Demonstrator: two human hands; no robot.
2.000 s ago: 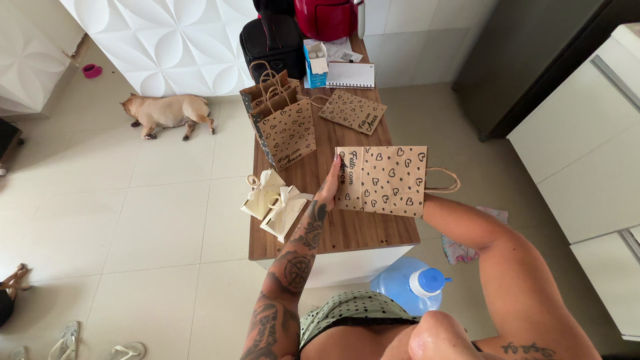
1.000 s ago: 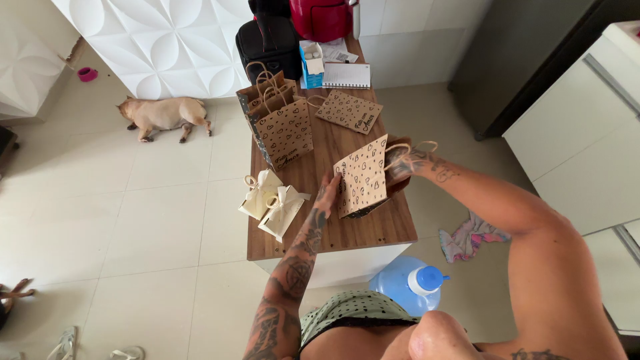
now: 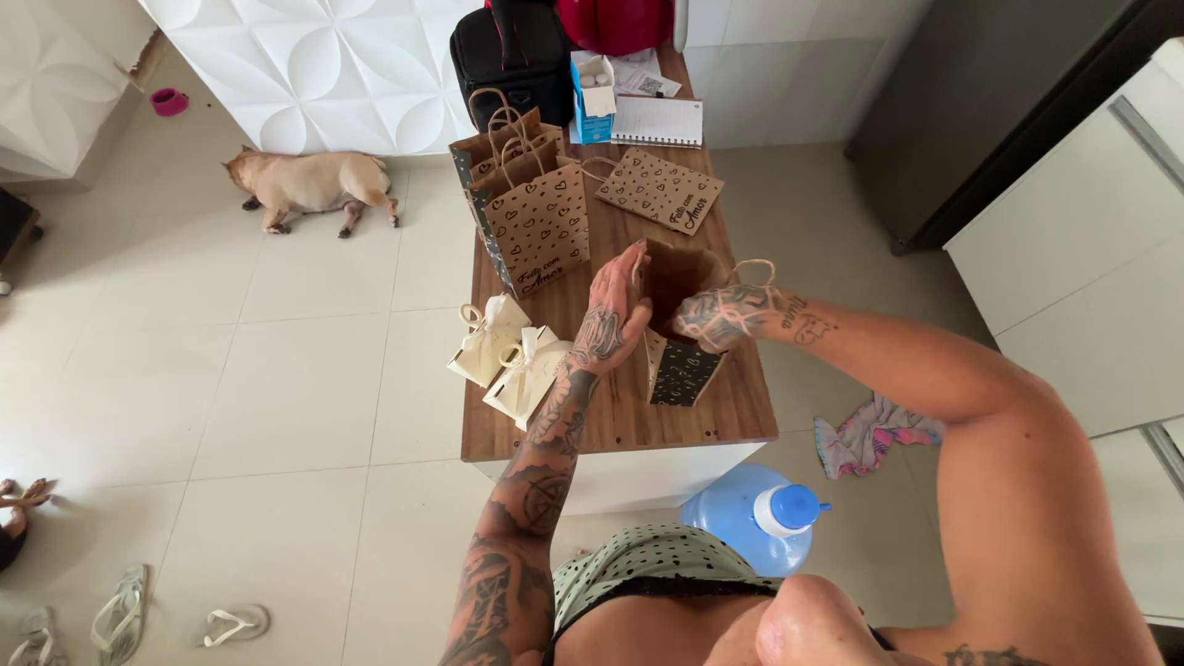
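A kraft paper gift bag [image 3: 685, 370] with a dark patterned side stands opened out near the front of the wooden counter top. My left hand [image 3: 622, 301] lies along its left side, thumb near the rim. My right hand [image 3: 726, 314] reaches into its mouth, fingers hidden inside, beside a twisted paper handle. Several opened kraft bags with heart prints [image 3: 538, 217] stand together behind on the left. A flat kraft bag [image 3: 661, 190] lies behind my hands. Two small cream boxes with ribbons, one at the left [image 3: 490, 342] and one nearer me [image 3: 527, 379], sit left of my left hand.
A black case [image 3: 511, 65], a blue and white box [image 3: 593, 102] and a spiral notebook [image 3: 658, 121] occupy the counter's back. A blue water jug [image 3: 749, 520] stands below its front edge. A dog [image 3: 314, 190] lies on the floor at left; a cloth [image 3: 874, 435] lies at right.
The bag in my hands was flat two seconds ago and is now opened out and upright on the counter. My right hand has moved from beneath it into its mouth.
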